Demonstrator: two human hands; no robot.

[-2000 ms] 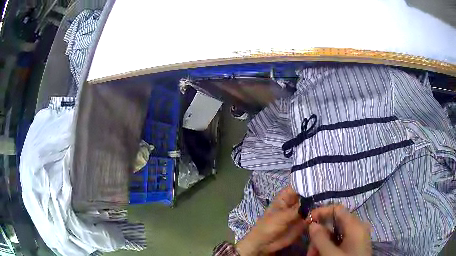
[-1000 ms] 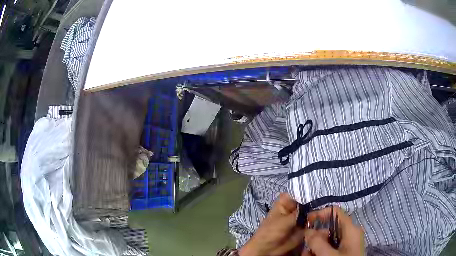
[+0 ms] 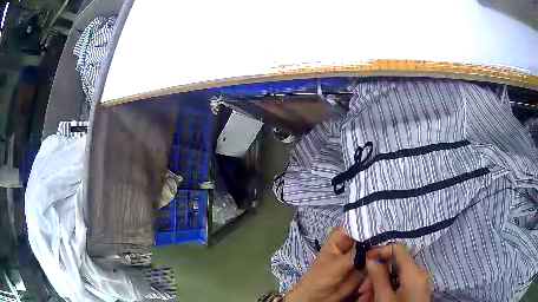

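Observation:
The striped garment (image 3: 407,118) lies crumpled below the table's edge, with three black bands across it. A black looped trim (image 3: 354,168) sits at the left end of the top band. My left hand (image 3: 330,268) pinches the garment's edge at the left end of the lowest band, where a small black trim (image 3: 360,256) shows between the hands. My right hand (image 3: 395,274) is close beside it, fingers curled around a small dark object. A needle cannot be made out. A thin dark thread (image 3: 481,202) arcs over the stripes on the right.
The white table (image 3: 295,35) with a worn wooden edge crosses the top. A blue crate (image 3: 190,206), a dark-framed bin holding a white card (image 3: 239,133), and a brown cloth-sided bin (image 3: 121,177) stand left. White cloth (image 3: 53,212) hangs at far left. The floor (image 3: 218,268) is green.
The dark object in my right hand stood out upright a second ago and now shows less. My hands stay at the lowest band's end. The view has shifted slightly.

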